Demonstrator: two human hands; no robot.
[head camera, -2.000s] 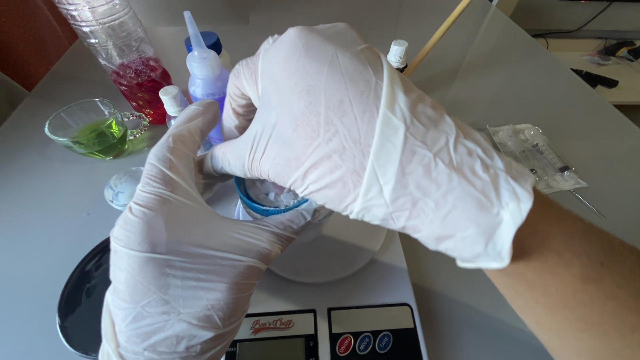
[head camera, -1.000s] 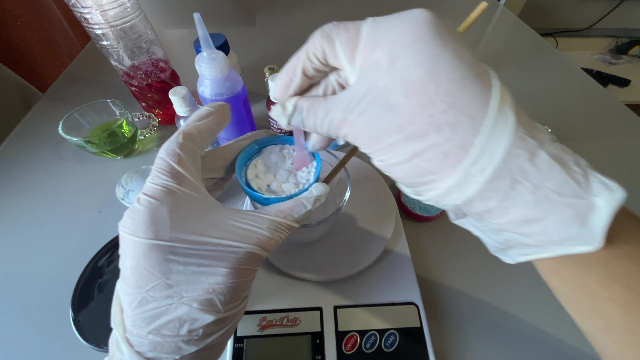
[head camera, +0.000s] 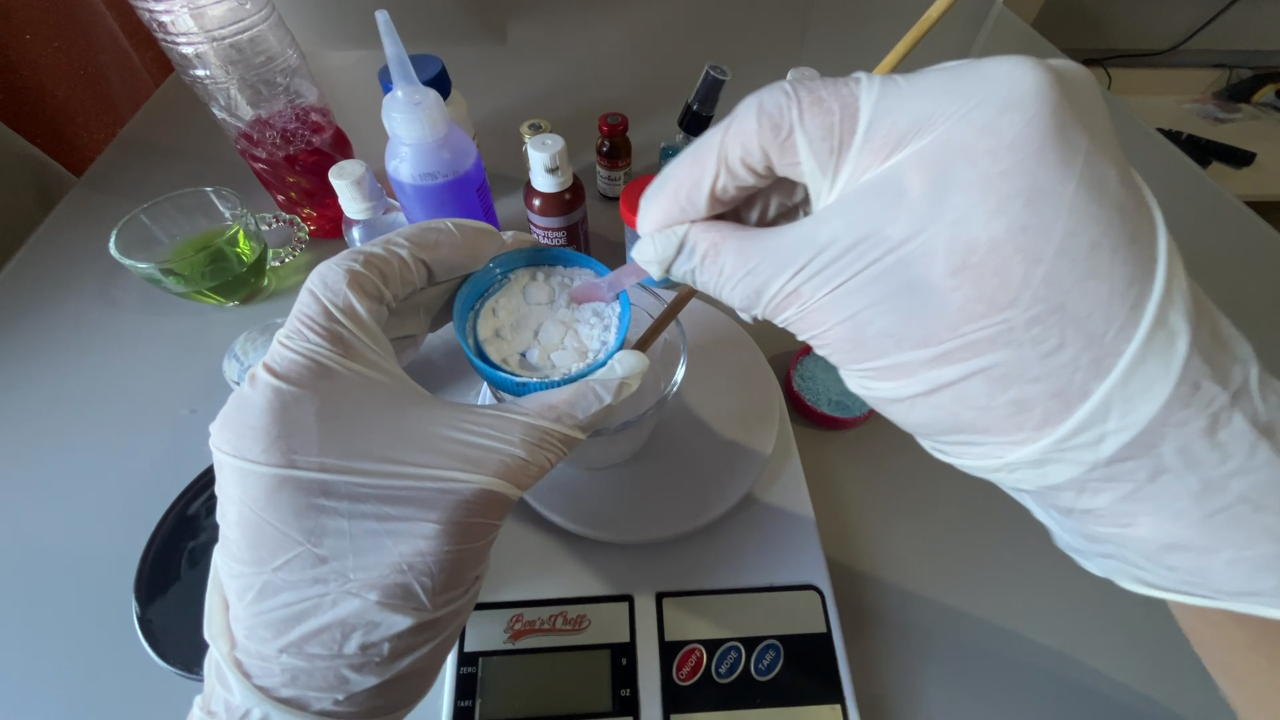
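My gloved left hand (head camera: 370, 430) holds a small blue plastic cap (head camera: 468, 325) filled with lumpy white powder (head camera: 545, 325), tilted toward me. Between the thumb and fingers of my gloved right hand (head camera: 655, 262) is a small pink plastic spatula (head camera: 605, 287), its tip in the powder. Below the cap, a clear glass cup (head camera: 640, 410) stands on the round platform of a white kitchen scale (head camera: 735, 470); a brown wooden stick (head camera: 665, 318) leans at its rim. My left hand partly hides the cup. The scale's display (head camera: 545, 682) shows no readable figures.
Behind stand a dropper bottle of purple liquid (head camera: 440, 180), brown bottles (head camera: 555, 200), a plastic bottle of red liquid (head camera: 290, 150) and a glass cup of green liquid (head camera: 215, 260). A red lid of bluish granules (head camera: 828, 390) lies right of the scale, a black dish (head camera: 180, 580) left.
My right hand has moved back from the cap, where it covered much of the opening two seconds ago. The powder and pink spatula now show plainly. My left hand still holds the cap.
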